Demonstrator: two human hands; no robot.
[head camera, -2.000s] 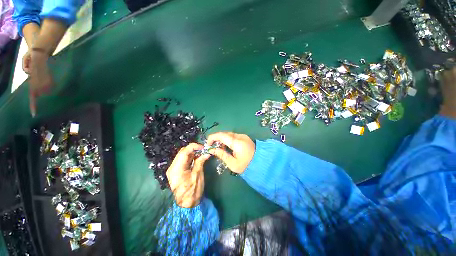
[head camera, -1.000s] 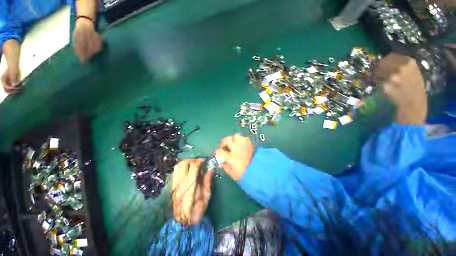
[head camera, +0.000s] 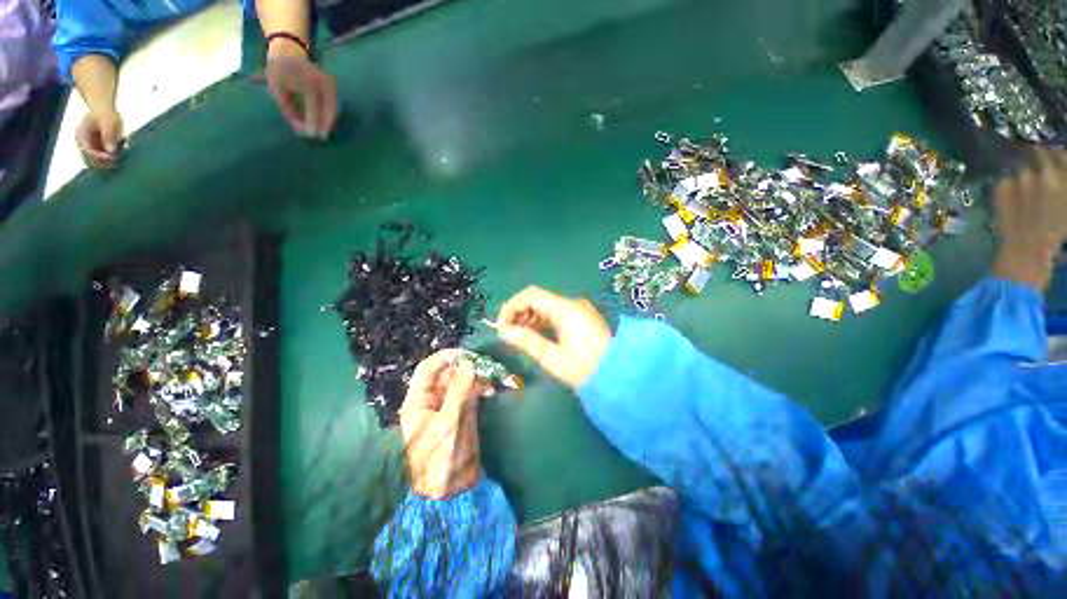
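My left hand (head camera: 442, 424) holds a circuit board assembly (head camera: 491, 372) between thumb and fingers. The board is green and silver with an orange-yellow end that points right. My right hand (head camera: 559, 335) is just above and to the right, apart from the board. Its thumb and forefinger pinch a tiny part (head camera: 489, 323), too small to make out. A heap of black plastic parts (head camera: 404, 310) lies behind and left of my left hand. A loose heap of circuit board assemblies (head camera: 784, 222) lies to the right on the green surface (head camera: 550, 152).
A divided black tray (head camera: 263, 410) with board assemblies is at left, another dark tray (head camera: 23, 410) beyond it. A person's two hands (head camera: 302, 96) are at upper left by a white sheet (head camera: 199, 59). Another person's hand (head camera: 1030, 211) is at right, near a green round piece (head camera: 916, 272).
My hands were together around a board; now they are apart, the board staying in my left hand. The neighbour's hand at right has moved off the edge of the board heap.
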